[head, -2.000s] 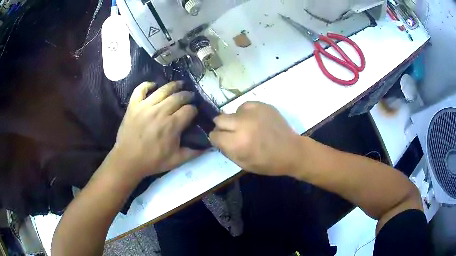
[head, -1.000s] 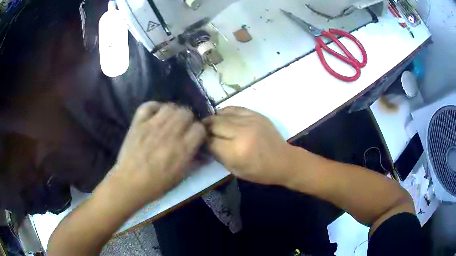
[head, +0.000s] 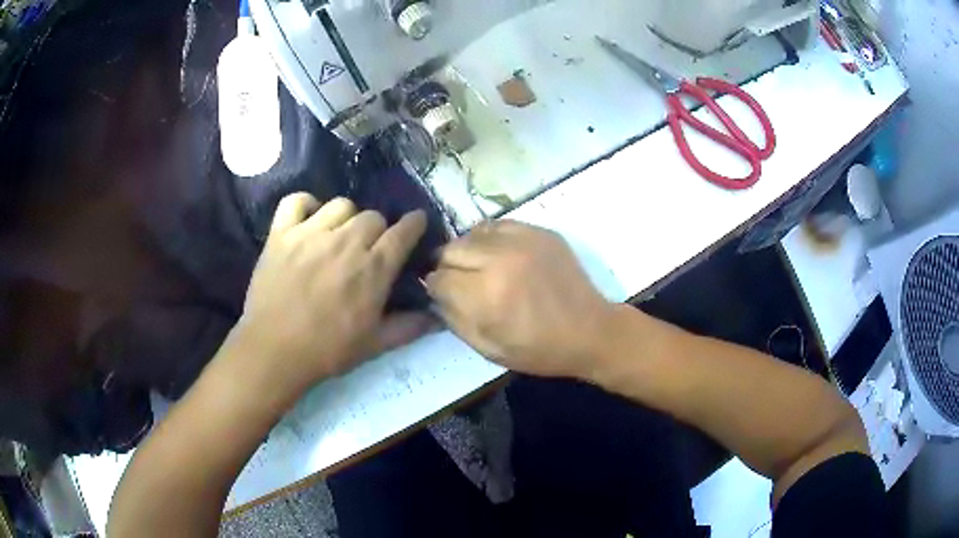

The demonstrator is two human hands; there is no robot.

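Observation:
The dark jeans (head: 126,231) cover the left of the table and run under the sewing machine head (head: 347,63). My left hand (head: 321,278) lies on the cloth in front of the needle area, fingers bent, thumb toward the edge, gripping the cloth. My right hand (head: 515,294) pinches the cloth edge at its right side, near the machine bed's front corner. The folded edge (head: 436,210) runs from the presser foot (head: 421,158) down to between my hands. The fingertips of my right hand are partly hidden and slightly blurred.
Red-handled scissors (head: 720,131) lie across the machine bed (head: 557,116) and white table. A small brown scrap (head: 516,90) lies on the bed. A white oval attachment (head: 250,110) hangs over the cloth. A phone (head: 862,342) and a white fan (head: 934,315) are at the right.
My hands came close together over the edge, then moved a little apart again. The cloth under my left hand has shifted and creased differently. The scissors have stayed in place on the table.

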